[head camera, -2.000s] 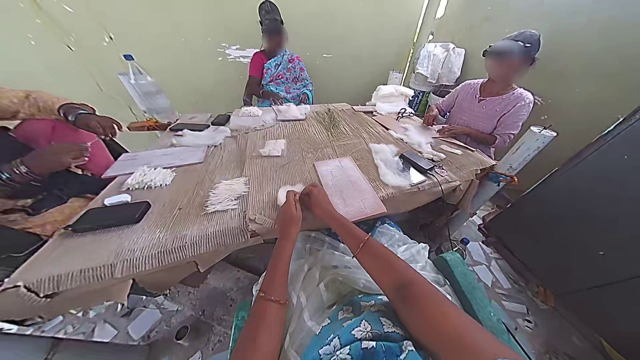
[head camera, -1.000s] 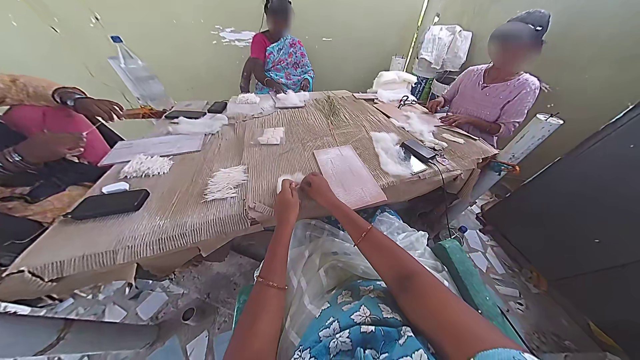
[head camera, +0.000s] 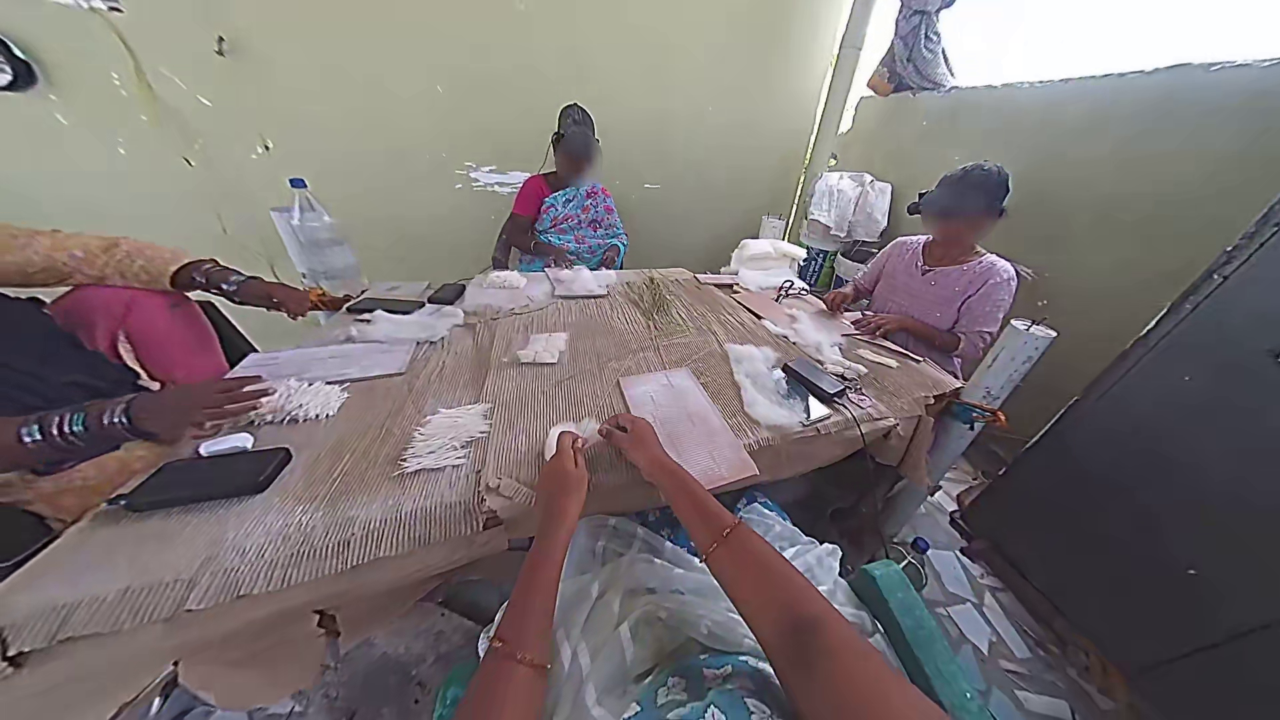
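Note:
My left hand (head camera: 566, 462) pinches a small tuft of white cotton (head camera: 572, 432) at the near edge of the corrugated-cardboard-covered table (head camera: 560, 390). Close to its right, my right hand (head camera: 632, 442) has thumb and fingertips together at the cotton's right side; how much fibre is between them is too small to tell. A flat pinkish board (head camera: 688, 425) lies just beyond and right of my right hand. A pile of thin white cotton wicks (head camera: 446, 438) lies left of my hands. Farther back sits a small square pack of white pieces (head camera: 542, 348).
Co-workers sit at the left, far side and right. At the left are a black case (head camera: 210, 478), a wick pile (head camera: 305, 400) and a board (head camera: 325, 362). Loose cotton (head camera: 760, 385) and a black device (head camera: 815, 379) lie right. Dry stalks (head camera: 652, 300) lie at the back. A green bench edge (head camera: 915, 640) stands low right.
The left co-worker's nearer hand has come down to the wick pile beside the black case. My hands stay close together at the cotton. The view has tilted up.

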